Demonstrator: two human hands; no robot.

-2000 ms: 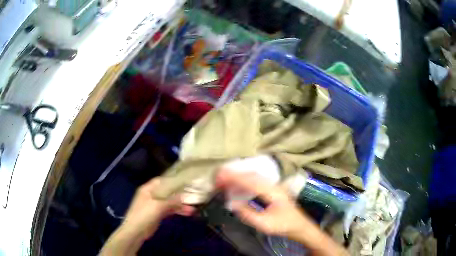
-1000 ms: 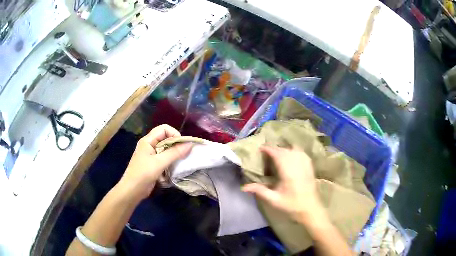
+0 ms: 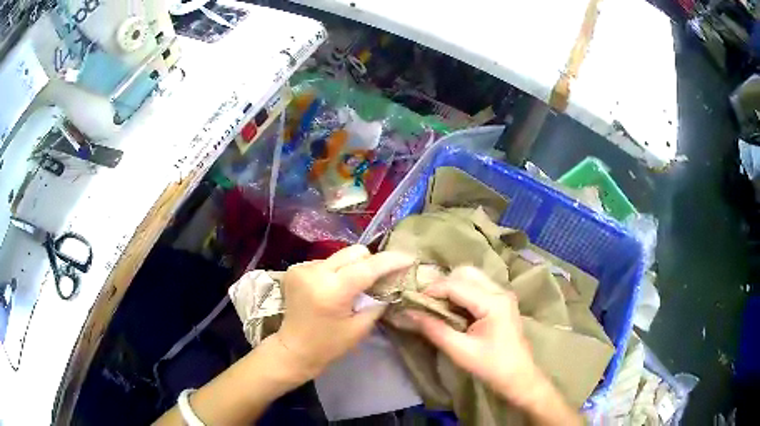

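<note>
The khaki garment [image 3: 450, 241] lies bunched in and over the front of a blue plastic basket [image 3: 627, 274]. My left hand [image 3: 329, 308] grips a gathered edge of it from the left. My right hand [image 3: 487, 333] pinches a folded khaki edge just to the right, the fingertips close to my left hand. A plain white cloth panel [image 3: 367, 378] hangs below my hands. A bunch of striped lining [image 3: 257, 301] sticks out to the left of my left hand. The fabric between my fingers is partly hidden.
Left is the white machine table [image 3: 108, 241] with black-handled shears [image 3: 68, 265] and part of the sewing machine [image 3: 125, 50]. Behind the basket are a clear bag of colourful scraps [image 3: 333, 158], a green basket [image 3: 598, 187] and another white table [image 3: 500, 42]. A bag of pale scraps [image 3: 646, 387] stands lower right.
My left hand has moved right and my right hand has closed on the khaki edge, so both now meet. The striped lining now sticks out left. The view has shifted slightly.
</note>
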